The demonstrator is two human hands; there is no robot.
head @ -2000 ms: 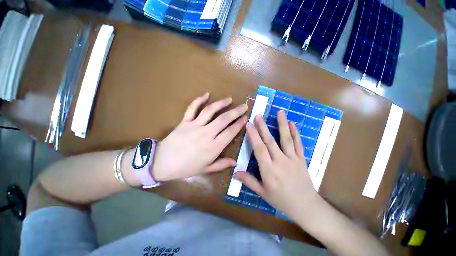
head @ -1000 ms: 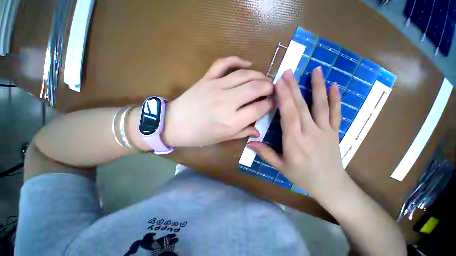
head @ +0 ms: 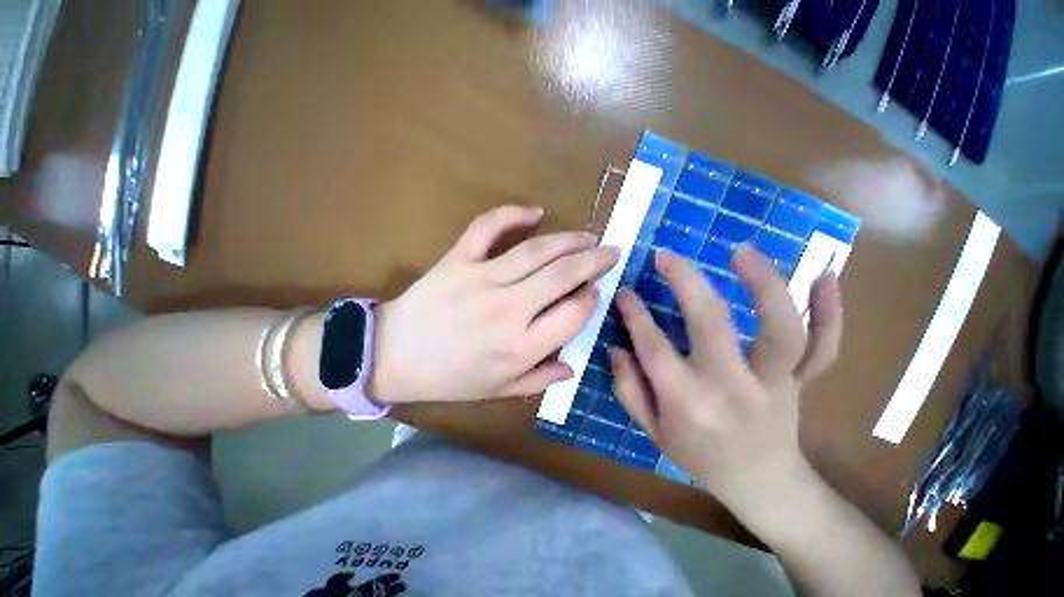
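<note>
A blue solar cell panel (head: 700, 216) lies tilted on the brown tabletop in front of me. A white strip (head: 628, 222) lies along its left side, and another white strip (head: 824, 259) lies along its right side, partly hidden by my right hand. A thin bus ribbon (head: 604, 196) shows just outside the panel's upper left side. My left hand (head: 496, 309) rests at the left strip with its fingertips on the strip's edge, holding nothing that I can see. My right hand (head: 729, 362) lies over the panel with bent, spread fingers touching it, and grips nothing visible.
At left are a long ribbon bundle (head: 131, 152), a white strip (head: 193, 128) and a white strip stack (head: 21, 88). At right are a loose white strip (head: 939, 327), cut ribbon pieces (head: 963, 449) and a black thing with a yellow patch (head: 981, 539). Waiting cell stacks (head: 951, 70) lie upper right.
The view has shifted. My right hand has moved right, off the left strip, with its fingers more bent and spread. My left fingers stay along the left strip.
</note>
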